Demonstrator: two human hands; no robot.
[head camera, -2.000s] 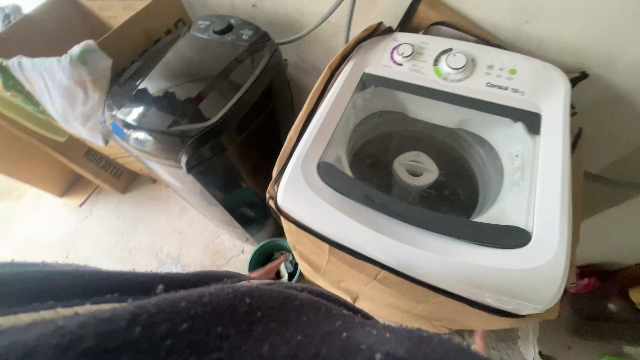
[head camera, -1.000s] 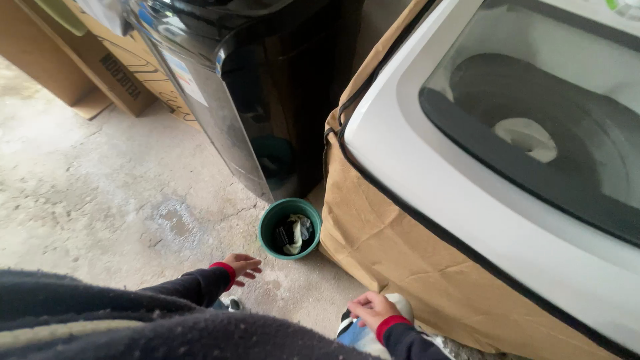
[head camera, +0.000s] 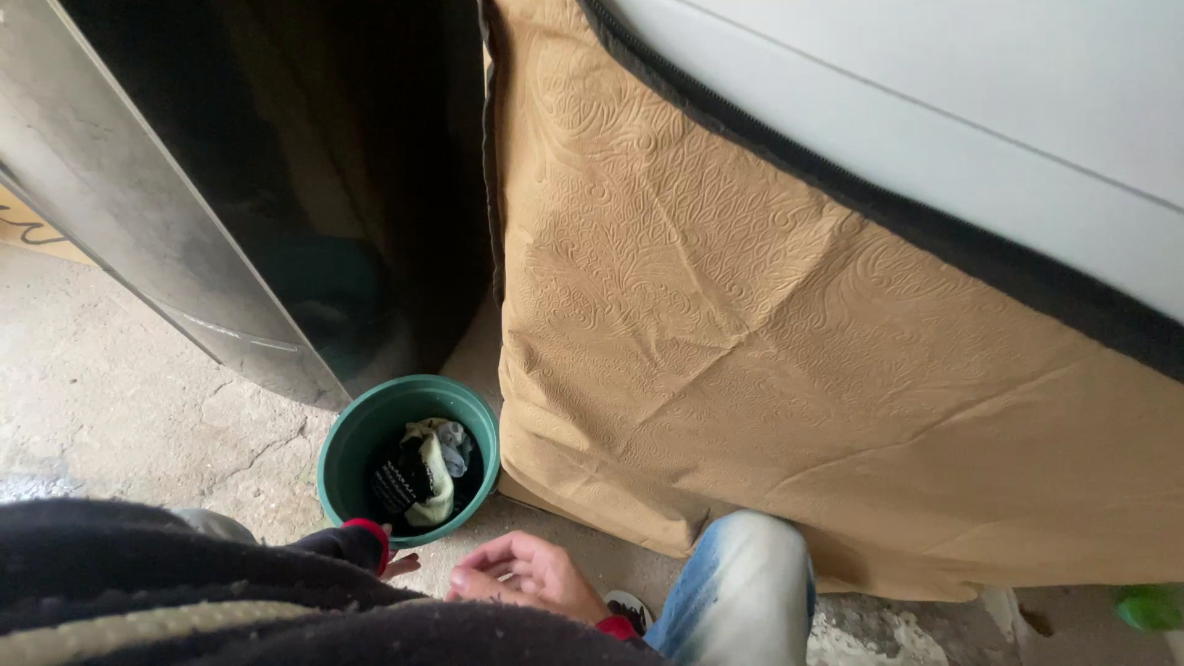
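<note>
A green plastic bucket (head camera: 333, 462) stands on the concrete floor, holding dark, pale yellow and grey cloth items (head camera: 433, 476). My left hand (head camera: 398, 562), in a dark sleeve with a red cuff, is at the near rim of the bucket; most of it is hidden behind the rim and my clothing, so its grip cannot be made out. My right hand (head camera: 527, 575) is just right of the bucket, above the floor, fingers bent and apart, with nothing seen in it.
A tan embossed fabric cover (head camera: 740, 370) with a black zip wraps the white washing machine (head camera: 971, 111) on the right. A glossy black and grey appliance (head camera: 277, 203) stands behind the bucket. My jeans-covered knee (head camera: 749, 583) is close to the cover. A green object (head camera: 1150, 608) lies at lower right.
The view has dropped and come closer to the bucket. Both hands, apart and short of the bucket a second ago, are now beside it, the left one at its rim.
</note>
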